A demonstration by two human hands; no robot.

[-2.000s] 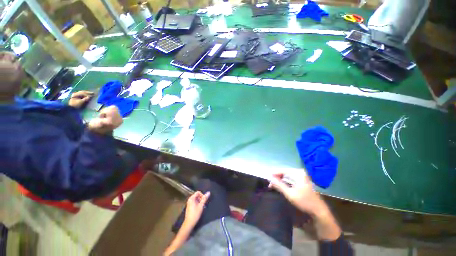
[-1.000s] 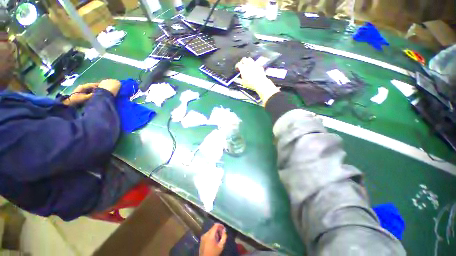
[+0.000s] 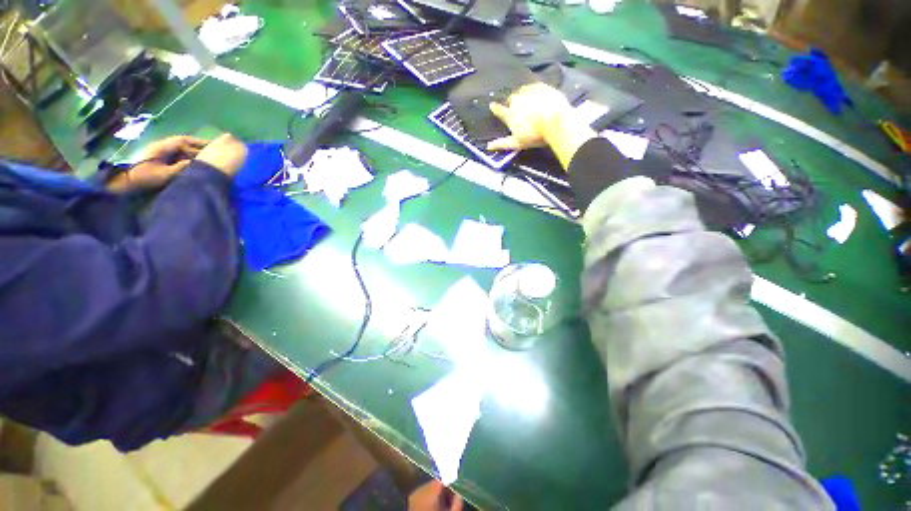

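Observation:
My right hand is stretched out over the pile of dark solar panels, its fingers spread on a dark panel back. Whether it grips a panel cannot be told. Beside it, a panel with pale grid lines shows its edge. Another gridded panel lies tilted higher in the pile. My left hand is at the bottom edge, mostly cut off, below the bench edge; its fingers are hidden.
A clear jar, white scraps and a black cable lie on the green bench. A seated person in dark blue is at left beside a blue cloth. A brown carton is below the bench.
My right hand has gone from the near bench edge to the panel pile. The view has swung left and closer to the pile. My left hand has slid to the bottom edge of the picture.

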